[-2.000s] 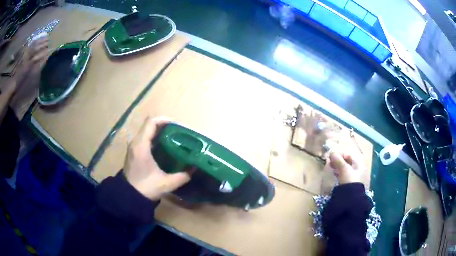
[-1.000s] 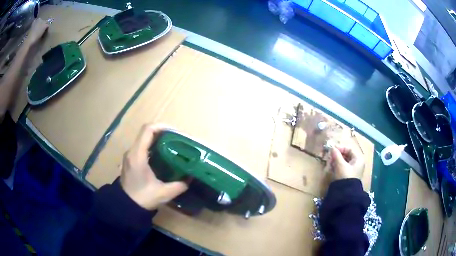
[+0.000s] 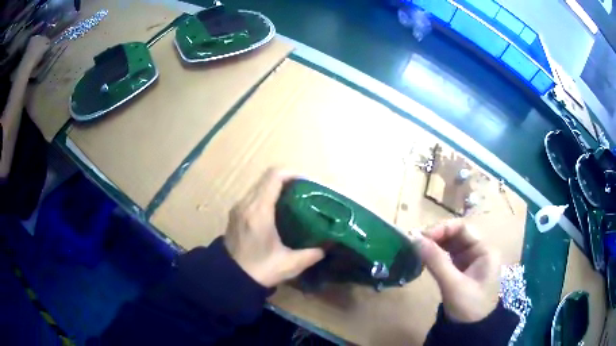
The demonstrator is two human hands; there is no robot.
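My left hand [image 3: 267, 233] grips the left end of a glossy green housing [image 3: 351, 233] and holds it tilted above the cardboard. The housing has a raised oblong recess at its left end and a dark centre panel. Several small silver fittings [image 3: 379, 269] show near its lower right end. My right hand [image 3: 460, 263] is at the housing's right end, with thumb and forefinger pinched on a tiny bright fitting [image 3: 414, 234] at the rim. A stained brown block [image 3: 446, 186] with whitish bits lies beyond, on a small cardboard pad [image 3: 413, 203].
A pile of silver fittings [image 3: 515, 297] lies right of my right hand. Two green housings [image 3: 225, 37] lie at upper left, near another person's arm [image 3: 19, 94]. A white ring [image 3: 550, 217], dark housings [image 3: 598, 177] and another housing [image 3: 571, 317] are at right. Blue bins [image 3: 490, 37] stand across the bench.
My right hand has moved from the stained block to the housing's right end with a small fitting. The camera view has shifted, so the bench things appear farther right. My left hand keeps its grip.
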